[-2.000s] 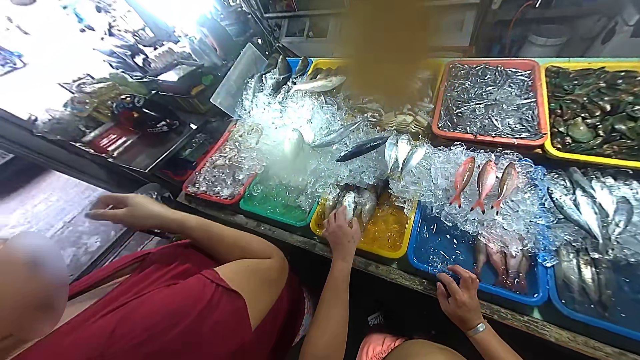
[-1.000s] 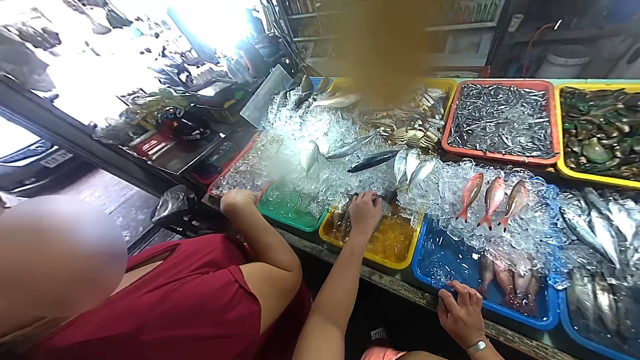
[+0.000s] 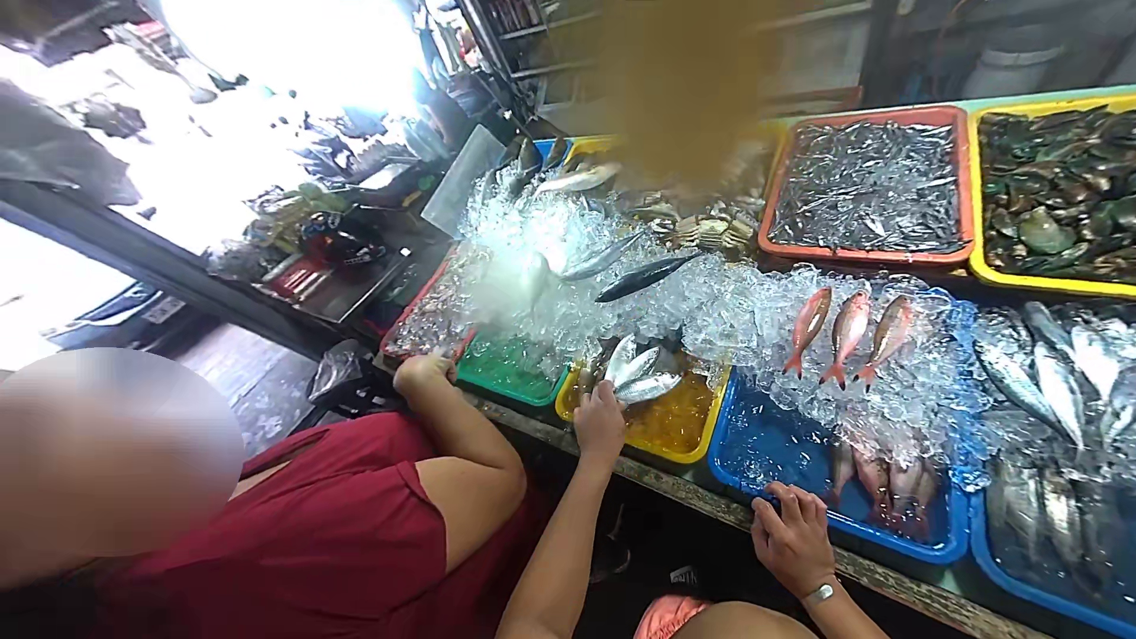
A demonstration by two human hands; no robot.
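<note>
My left hand (image 3: 601, 424) holds silvery fish (image 3: 649, 388) by their tail ends above the yellow tray (image 3: 701, 451); their bodies fan out away from my fingers. Shallow water and darker fish lie in that tray. My right hand (image 3: 794, 537), with a metal band at the wrist, rests with bent fingers on the near rim of the blue tray (image 3: 914, 552); it shows no fish in it. Reddish fish (image 3: 887, 484) lie in the blue tray's water, and three red fish (image 3: 850, 333) lie on the crushed ice (image 3: 737, 306) behind it.
A person in a red top (image 3: 337, 506) stands close at left, one hand (image 3: 429, 371) at the counter edge. A green tray (image 3: 510, 377) lies left of the yellow one. Behind are crabs (image 3: 706, 229), a red tray of small fish (image 3: 870, 253) and a yellow tray of shellfish (image 3: 1056, 282).
The silvery fish in my left hand now show fanned out above the yellow tray. The other person's hand, away from the trays at first, is now at the counter edge. My right hand stays by the blue tray.
</note>
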